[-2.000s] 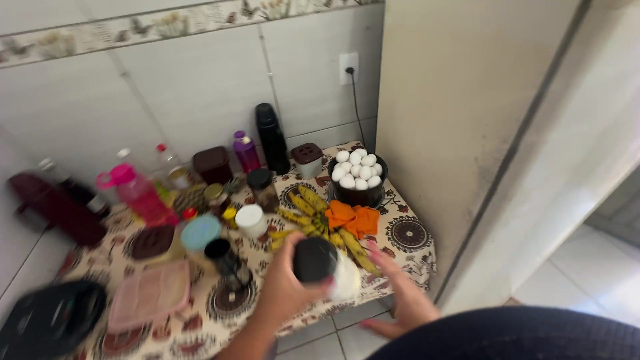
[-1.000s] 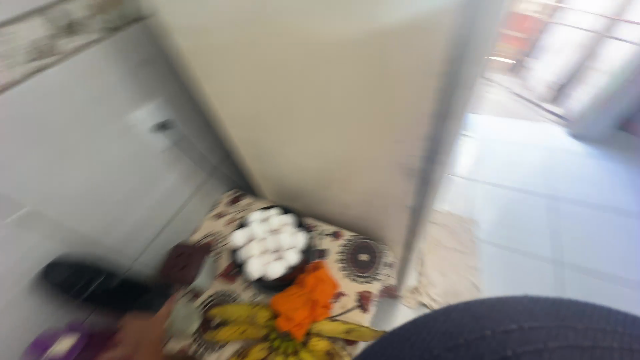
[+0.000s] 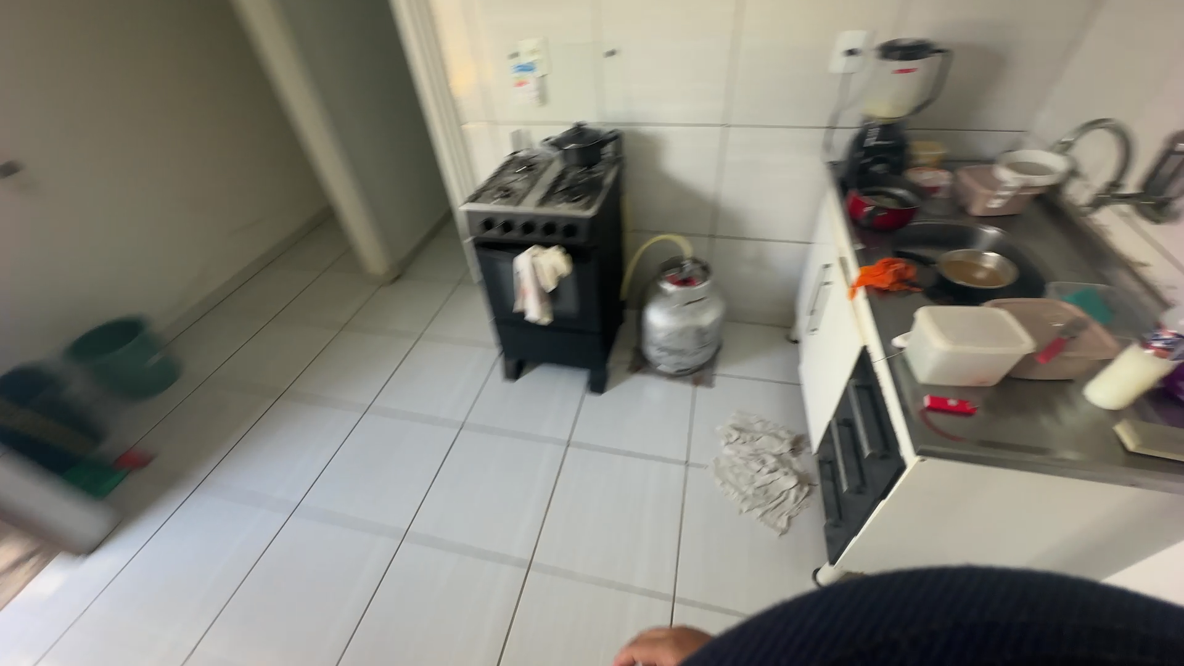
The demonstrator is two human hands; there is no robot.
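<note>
Part of one of my hands [image 3: 661, 646] shows at the bottom edge, beside the dark ribbed fabric [image 3: 953, 620]. Only its back and some bent fingers are visible; I cannot tell which hand it is or whether it holds anything. My other hand is out of view. Beyond lies the white tiled floor [image 3: 444, 481]. A black stove [image 3: 555, 268] with a dark pot [image 3: 581, 145] on top and a cloth [image 3: 540, 282] on its oven handle stands against the wall. Beside it is a silver gas cylinder [image 3: 683, 319] with a yellowish hose.
At right, a counter [image 3: 1027, 439] holds a blender [image 3: 893, 102], a red pot [image 3: 883, 205], an orange cloth [image 3: 886, 276] and plastic containers [image 3: 967, 344]. A crumpled cloth [image 3: 763, 472] lies on the floor. A green bucket [image 3: 123, 356] stands at left.
The view has swung from the patterned table with eggs and bananas to the stove and counter. Two seconds ago both hands showed, the left one at a dark-lidded jar; now part of one hand shows.
</note>
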